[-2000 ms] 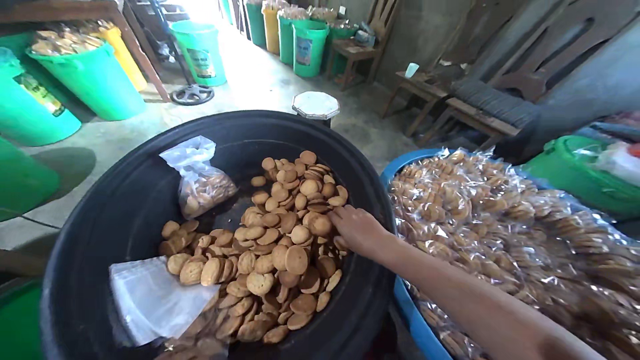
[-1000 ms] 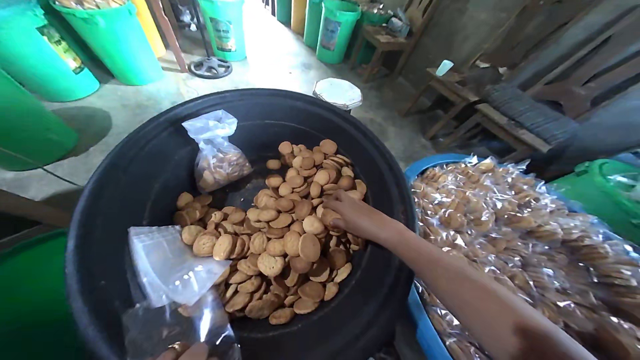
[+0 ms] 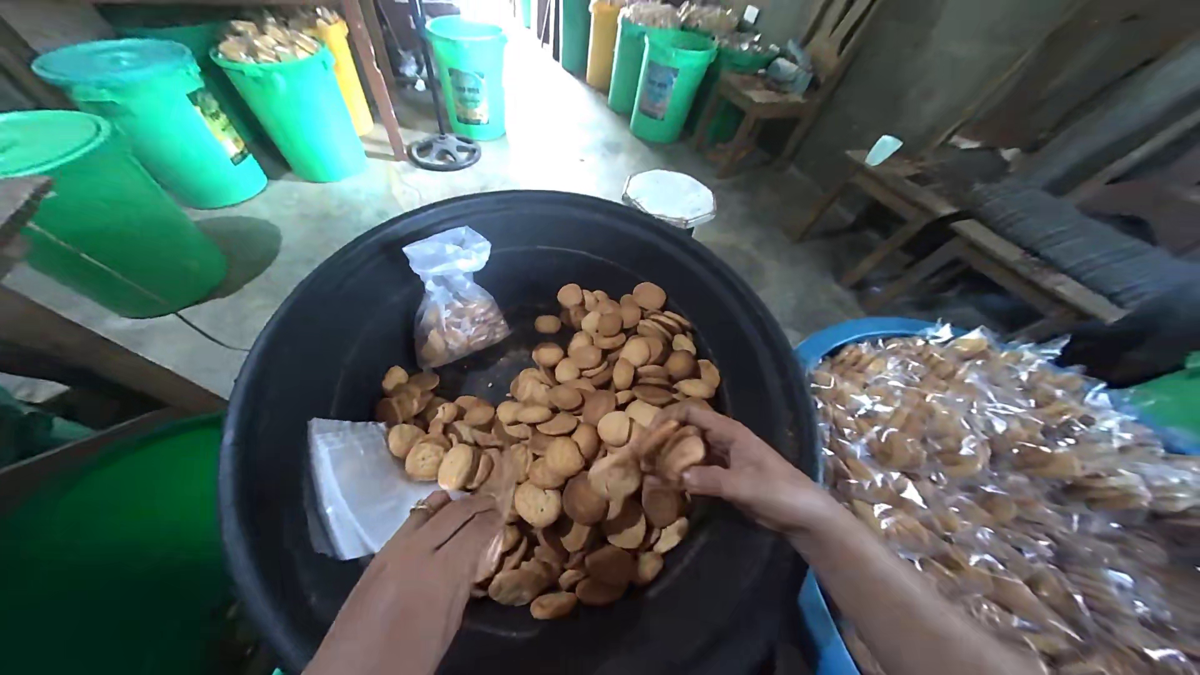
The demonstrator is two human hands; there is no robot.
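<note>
Round brown cookies (image 3: 562, 455) lie heaped in a large black plastic tub (image 3: 281, 328). My right hand (image 3: 741, 469) grips several cookies (image 3: 675, 452) over the heap's right side. Lower left of it, my left hand (image 3: 441, 553) has hold of a clear plastic bag (image 3: 497, 497), whose outline is hard to make out against the cookies. A stack of flat clear bags (image 3: 352, 483) lies in the tub just left of that hand. At the tub's back left stands a gathered plastic bag with small pieces inside (image 3: 455, 314).
To the right, a blue tub (image 3: 867, 328) is piled with filled clear packets (image 3: 984, 487). A lidded container (image 3: 670, 197) stands behind the black tub. Green bins (image 3: 300, 117) are at the back left, a wooden bench (image 3: 937, 216) at the back right.
My left hand has come up from the bottom edge to the cookies with the bag. My right hand, earlier reaching into the heap, is now raised with cookies in its fingers.
</note>
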